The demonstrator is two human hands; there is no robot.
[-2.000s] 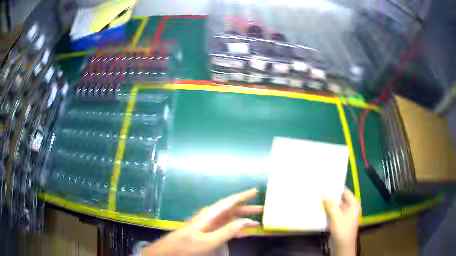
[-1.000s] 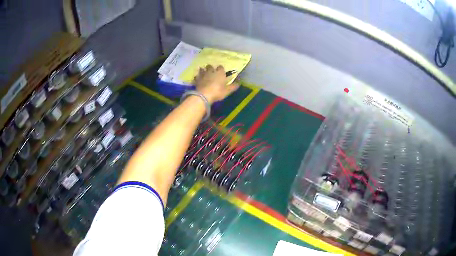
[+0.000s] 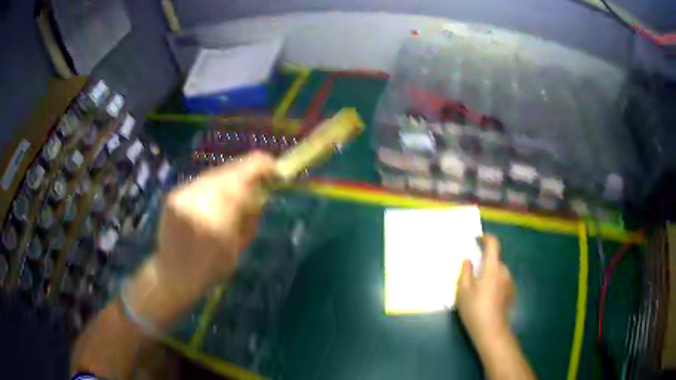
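My left hand (image 3: 211, 215) is blurred and raised over the left part of the bench, shut on a yellow paper bundle (image 3: 319, 148) that points up and right. A white sheet (image 3: 422, 260) lies on the green mat (image 3: 333, 341), very bright, with no writing visible. My right hand (image 3: 485, 286) is at the sheet's right edge, with fingers bent over it. A small dark thing shows at its fingertips, too blurred to name. Whether the hand grips anything is unclear.
A blue bin (image 3: 226, 99) with white paper stands at the back left. Small wired components (image 3: 244, 141) lie in rows beyond my left hand. Stacked filled trays stand at the left (image 3: 67, 185) and back right (image 3: 482, 159). A red wire (image 3: 608, 278) hangs at the right.
My left hand has come back from the papers on the blue bin, now with the yellow bundle. The bin's top now shows white paper. The view has tilted down and my right hand shows again.
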